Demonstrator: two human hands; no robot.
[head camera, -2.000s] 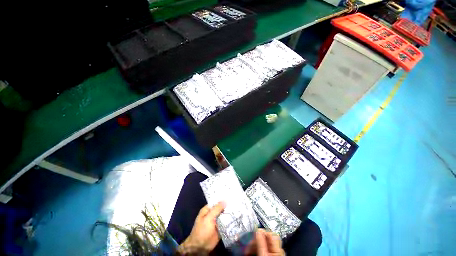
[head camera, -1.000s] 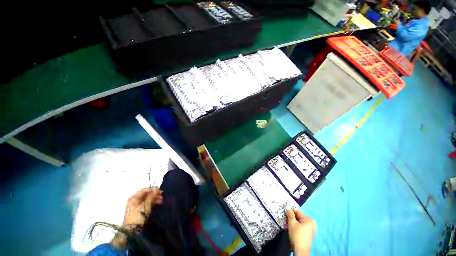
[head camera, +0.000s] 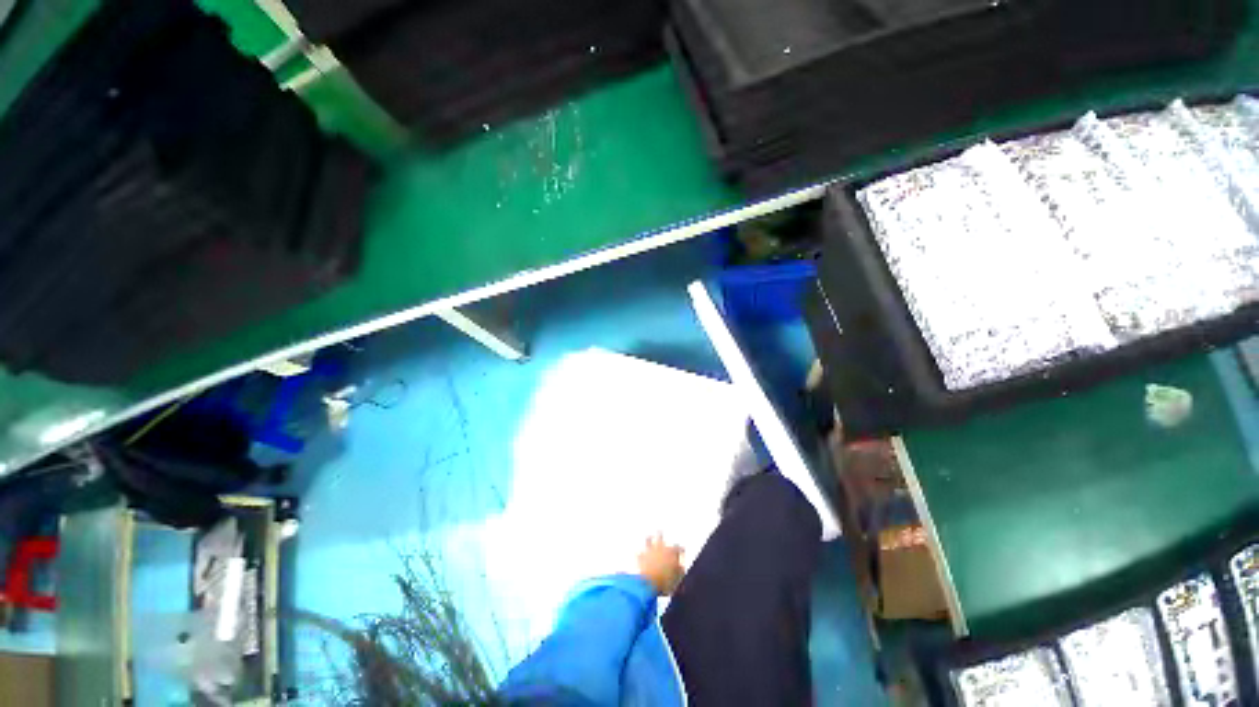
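My left hand (head camera: 661, 564), in a blue sleeve, is at the white shiny bag heap (head camera: 608, 442) beside my dark-trousered leg. Its fingers are small and partly lost in the glare, so I cannot tell whether they hold a bag. My right hand is out of the picture. The black foam tray (head camera: 983, 657) is cut off at the lower right edge. Two whitish bagged boards (head camera: 1116, 657) lie in its near slots, with sharper patterned boards (head camera: 1198, 624) beside them.
A black tray stack topped with bagged boards (head camera: 1022, 263) stands at the right. Black tray piles (head camera: 152, 207) stand on the green bench (head camera: 539, 180). A long white strip (head camera: 753, 394) slants between the heap and the tray stack. A wheeled rack (head camera: 124, 594) is at lower left.
The view has swung left. My left hand has reached to the white heap. My right hand, earlier on a bagged board in the tray, has left the picture.
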